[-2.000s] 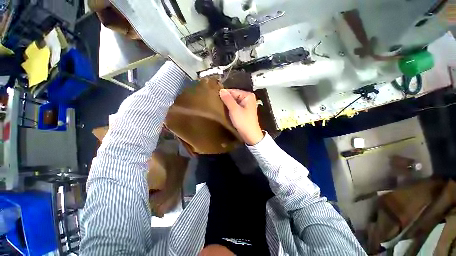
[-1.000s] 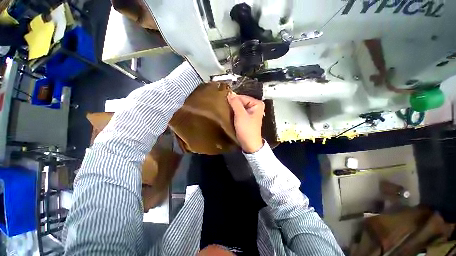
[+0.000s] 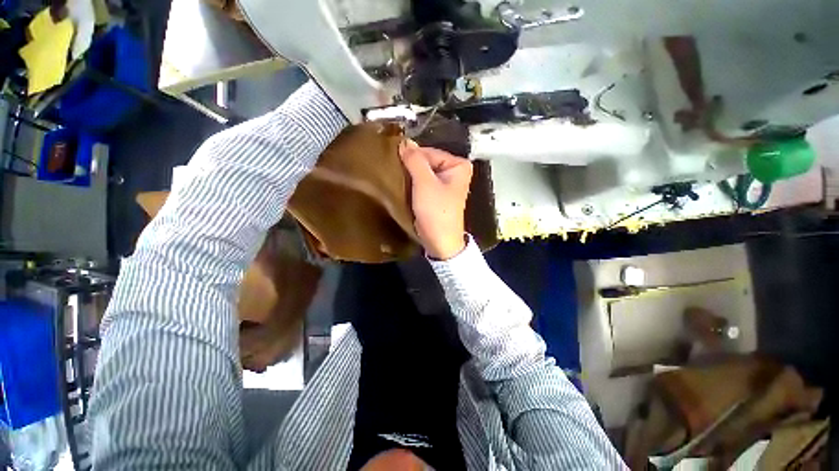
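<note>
A brown leather panel (image 3: pixel 359 189) lies at the front of the white sewing machine (image 3: pixel 570 55), bent and hanging over the near edge. Its far edge reaches the dark presser foot and needle area (image 3: pixel 432 78). My right hand (image 3: pixel 440 198) pinches the panel's right part between thumb and fingers, close below the needle area. My left forearm in a striped sleeve reaches up to the machine head on the left. My left hand is hidden behind the machine head.
A green knob or spool (image 3: pixel 778 158) sits at the machine's right. A pale tray (image 3: pixel 672 313) is at the lower right, above a heap of brown pieces (image 3: pixel 727 405). Blue bins (image 3: pixel 115 78) and metal racks stand at the left. More brown pieces (image 3: pixel 276 299) hang beside my lap.
The whole view has shifted slightly. My right hand still pinches the panel near the needle area, with little visible change. My left arm stays behind the machine head.
</note>
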